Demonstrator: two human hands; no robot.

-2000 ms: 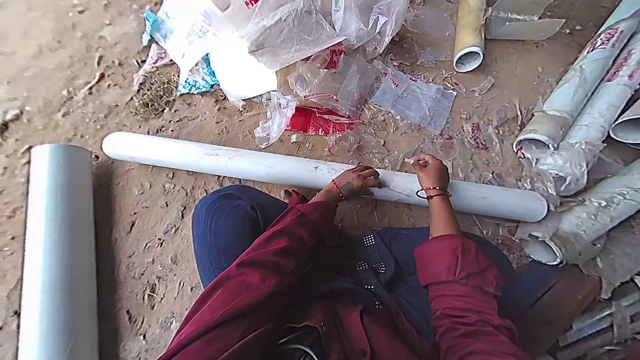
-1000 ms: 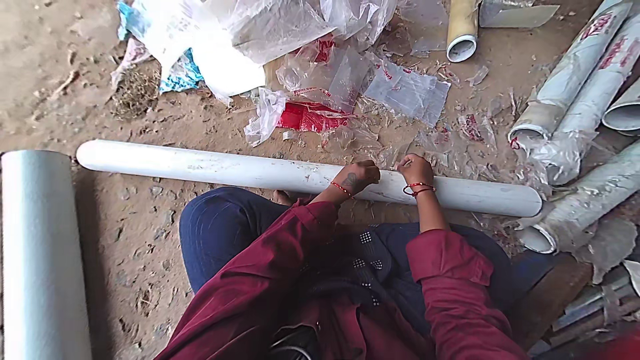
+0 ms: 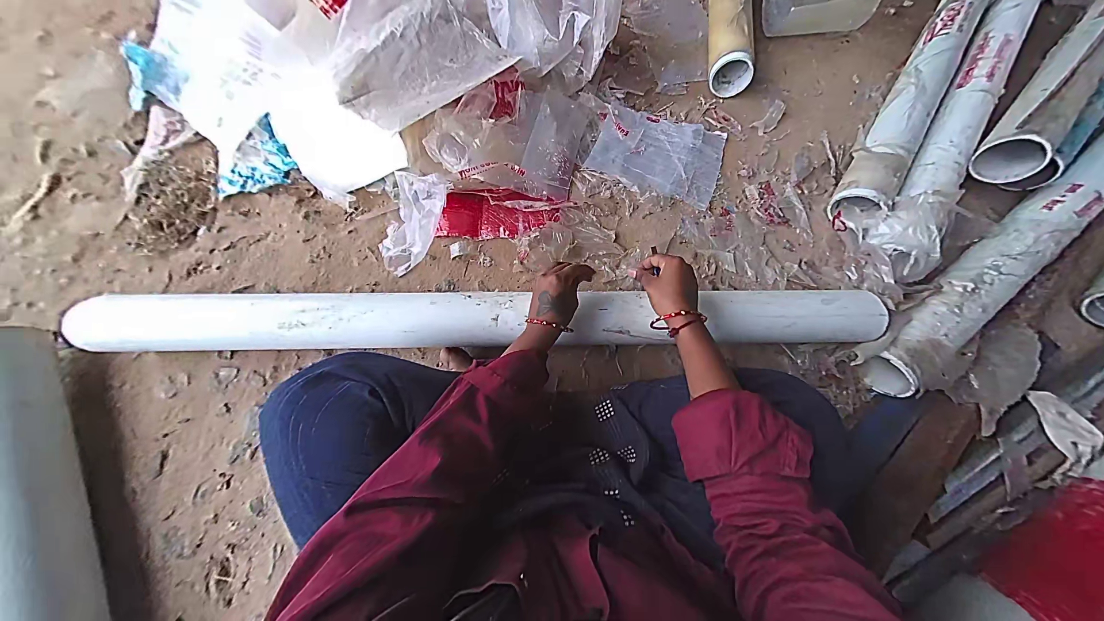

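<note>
A long white plastic pipe lies crosswise on the dirt ground in front of my crossed legs. My left hand is over the pipe, right of its middle, with fingers bent toward the far side; whether it holds anything is hidden. Close by on the right, my right hand is curled above the pipe's far edge, with a small dark thing pinched between thumb and fingers. Its kind is too small to tell. Thin clear plastic scraps lie just beyond both hands.
Crumpled plastic bags and a red plastic wrapper lie beyond the pipe. Several wrapped pipes rest at the right, near a brown board. A yellowed pipe is at the top. A wide pale cylinder stands out at the left edge.
The white pipe, slanted in the earlier frames, now lies nearly level across the view. My hands have moved from the pipe's surface toward its far edge, and they are slightly farther apart.
</note>
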